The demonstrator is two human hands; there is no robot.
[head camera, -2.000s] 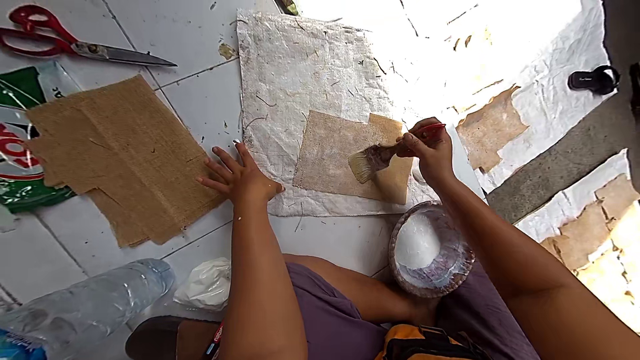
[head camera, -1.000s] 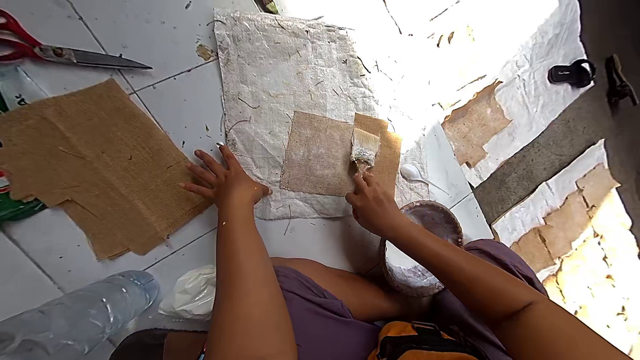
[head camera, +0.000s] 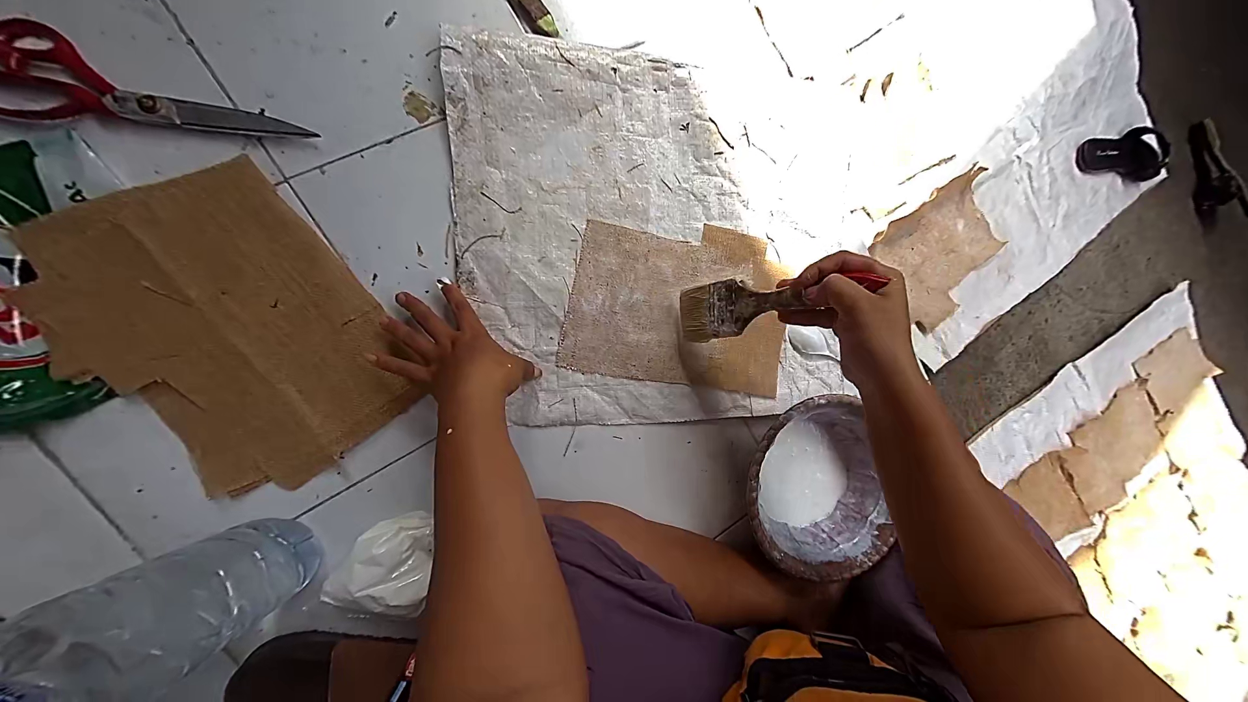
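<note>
My right hand (head camera: 848, 307) grips the handle of a flat paintbrush (head camera: 726, 308), its pale bristles over a piece of burlap cloth (head camera: 629, 302). That burlap lies on a white woven sack (head camera: 585, 146); its left part looks whitish and coated, its right part plainer tan. With fingers spread, my left hand (head camera: 463, 351) rests between the sack's left edge and a larger stack of brown burlap (head camera: 214, 312), holding nothing. Beside my right forearm stands a round bowl (head camera: 760, 497) of white liquid (head camera: 802, 475). A white plastic spoon (head camera: 811, 341) lies partly hidden behind my right hand.
Red-handled scissors (head camera: 175, 112) lie at upper left, above a green plastic package (head camera: 58, 395). A clear plastic bottle (head camera: 166, 604) and a white plastic bag (head camera: 385, 570) are at lower left. Coated pieces (head camera: 941, 249) lie on white sheets at right, near a black sandal (head camera: 1121, 154).
The brush was over the burlap's right part with bristles pointing up a second ago; now it points left, near the middle. My left hand stays spread in about the same place.
</note>
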